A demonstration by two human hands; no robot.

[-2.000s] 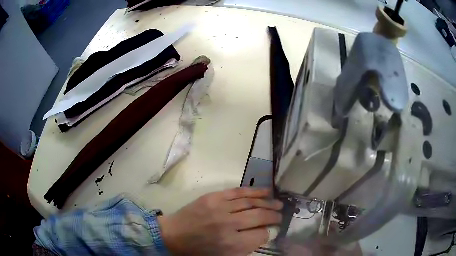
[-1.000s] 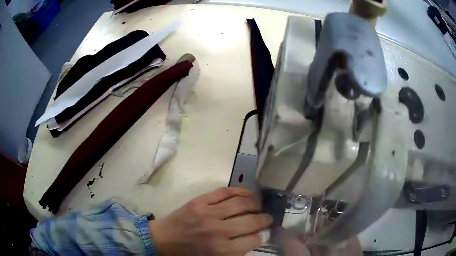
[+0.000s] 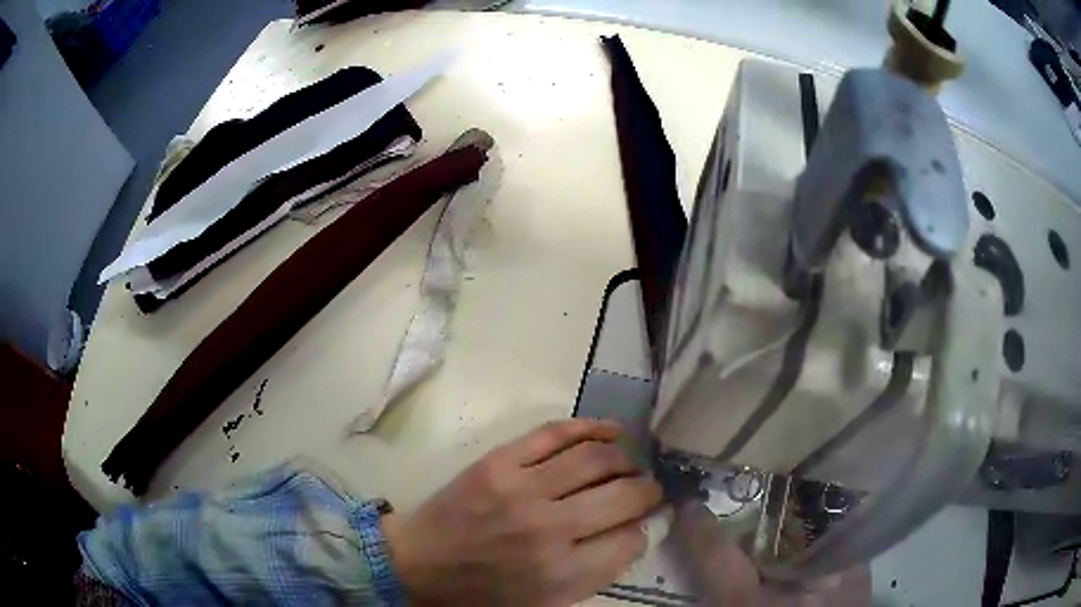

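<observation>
A dark strip with a maroon side [image 3: 646, 154] runs from the table down beside the off-white sewing machine head [image 3: 771, 285] to the needle area. My left hand [image 3: 533, 516] lies with bent fingers on the lower end of the strip, left of the presser foot area; its fingertips and the cloth under them are partly hidden. My right hand [image 3: 735, 569] is blurred at the bottom, below the machine head, largely hidden behind the needle guard. I cannot tell what it grips. The grey slide plate [image 3: 613, 394] shows above my left hand.
Maroon cut pieces [image 3: 296, 296] lie left, beside a crumpled pale scrap [image 3: 433, 320]. A white strip [image 3: 261, 166] lies on a stack of black pieces [image 3: 279, 119] farther left. A dark bundle [image 3: 356, 7] is at the far table edge. Another dark strip [image 3: 999, 557] hangs right of the needle.
The far end of the dark strip has swung left and sits a little higher beside the machine head. My left hand has shifted slightly upward. The camera view has moved a little between frames.
</observation>
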